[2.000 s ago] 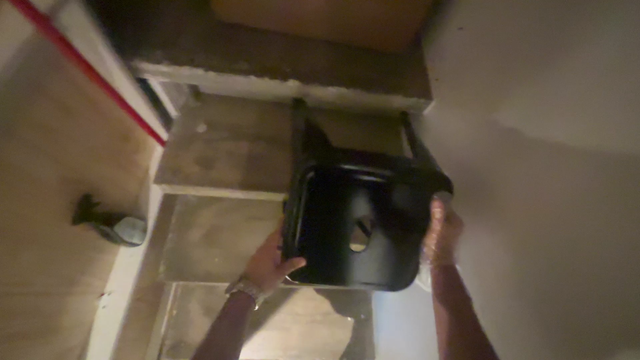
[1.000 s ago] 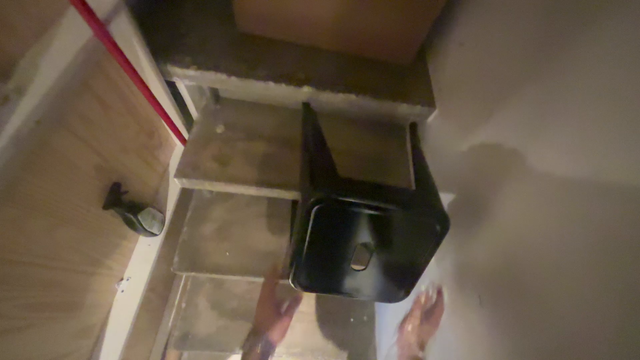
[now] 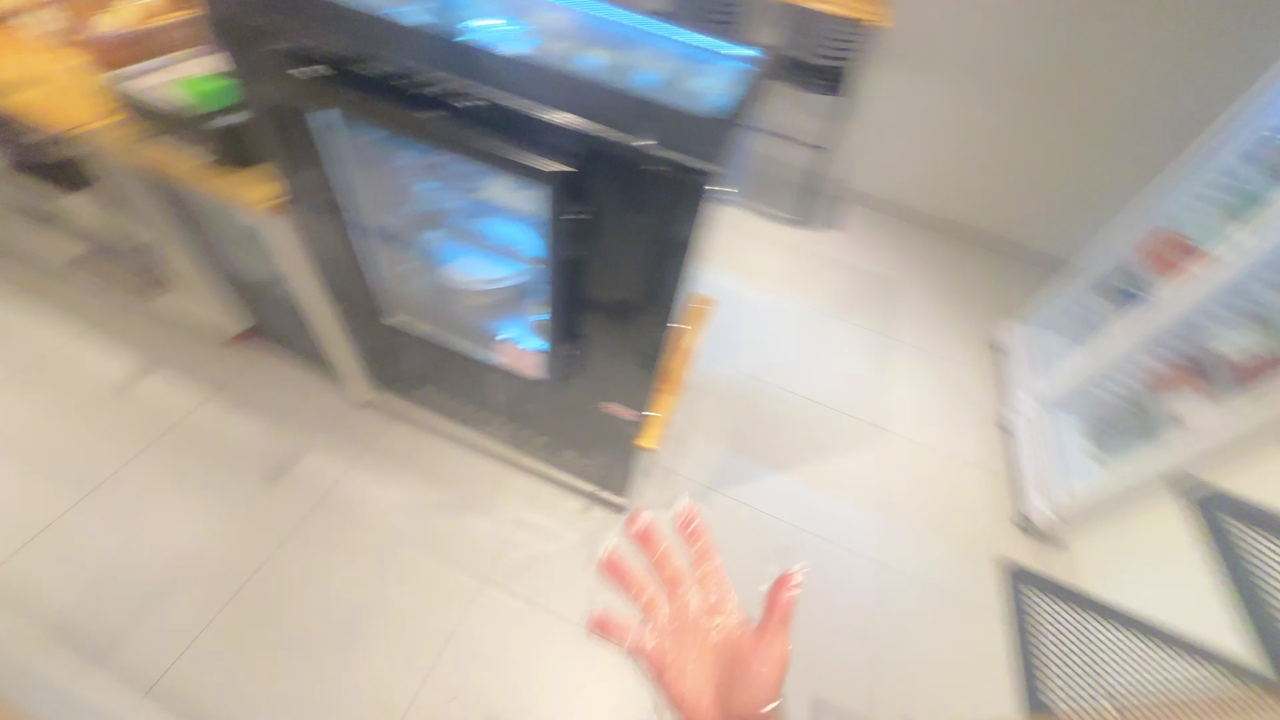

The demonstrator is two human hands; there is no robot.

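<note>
My left hand (image 3: 700, 620) reaches into the lower middle of the view above the pale tiled floor (image 3: 520, 610). Its back faces the camera, with the fingers spread and nothing held. It seems covered by a thin clear glove, and something shiny shows at the wrist. Beyond the fingertips stands a dark display cabinet (image 3: 610, 420), its glass front (image 3: 460, 250) lit blue; a gap of floor lies between it and the hand. My right hand is out of view. Motion blur hides finer detail.
At the right stands a lit, glass-fronted display fridge (image 3: 1150, 340) with shelved goods. Dark slatted panels (image 3: 1120, 650) are at the lower right. A yellow-edged counter (image 3: 190, 170) bearing goods is at the upper left. A grey wall (image 3: 960, 120) rises behind.
The view has swung from wooden steps to a tiled floor with cabinets. Both hands held a black stool, then came away from it; the stool and my right hand are now out of sight.
</note>
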